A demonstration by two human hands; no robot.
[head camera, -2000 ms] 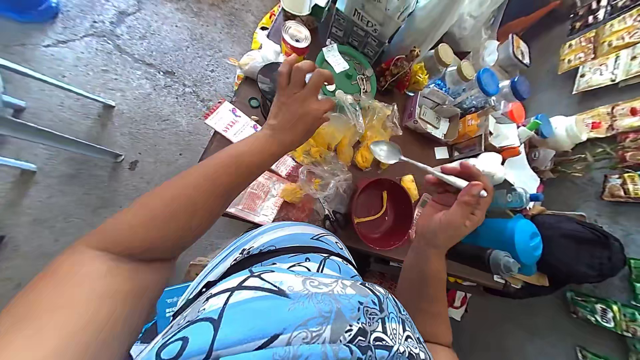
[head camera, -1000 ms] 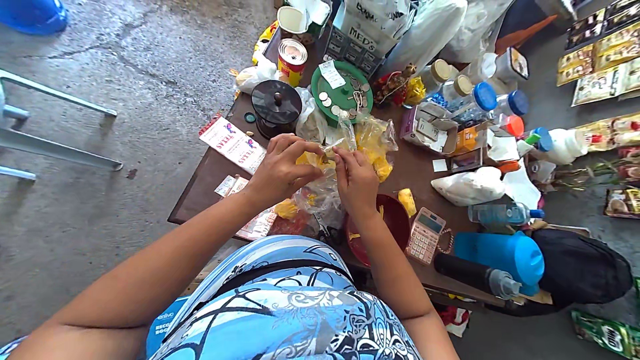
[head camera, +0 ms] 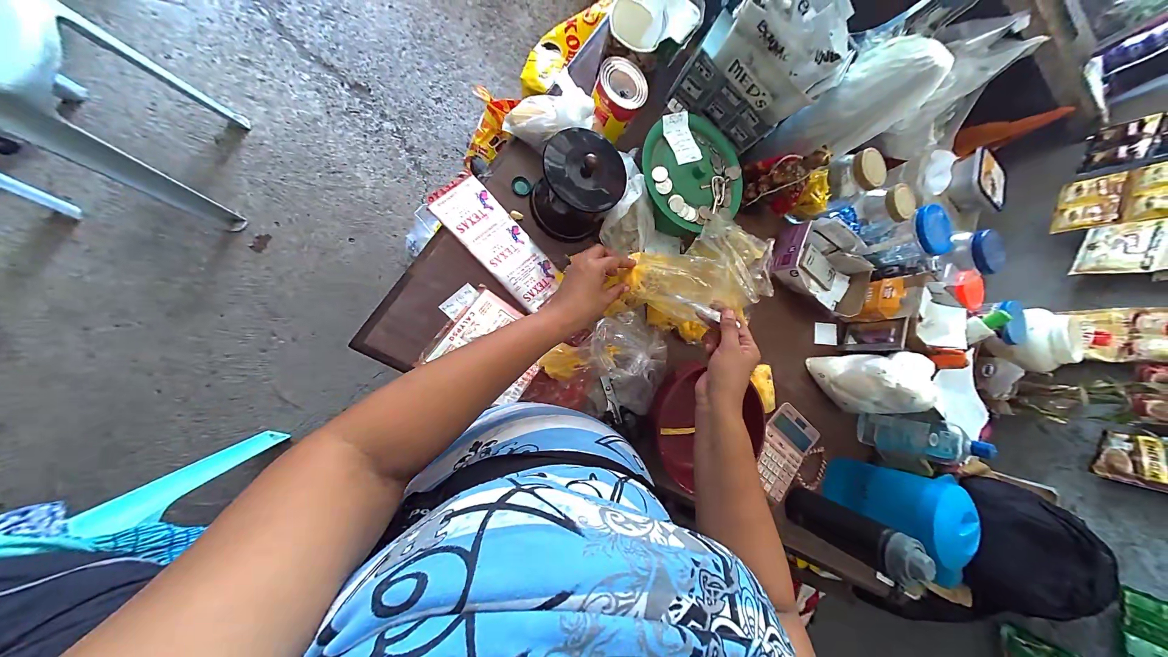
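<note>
My left hand (head camera: 593, 285) pinches one end of a clear plastic bag with yellow contents (head camera: 684, 278), held over the brown table. On the bag's right side, the fingers of my right hand (head camera: 730, 351) grip its lower edge; a small white piece shows at the fingertips, perhaps the spoon's handle. Below the bag lie more yellow-filled plastic bags (head camera: 566, 360) and crumpled clear plastic (head camera: 630, 351). A dark red round container (head camera: 673, 447) with a yellow strip inside stands partly behind my right forearm. Scissors (head camera: 610, 394) lie near the table's front edge.
A black lidded container (head camera: 584, 173), a green lid with coins (head camera: 666, 146) and a red can (head camera: 620, 91) stand beyond my hands. Printed cartons (head camera: 502, 242) lie left. Jars (head camera: 931, 228), a pink calculator (head camera: 787, 447), a blue pitcher (head camera: 899, 511) and a black tumbler (head camera: 844, 538) are right.
Two seconds ago my right hand held a metal spoon out to the right; it has since moved to the bag. My hands, close together one second ago, are now apart with the bag stretched between them.
</note>
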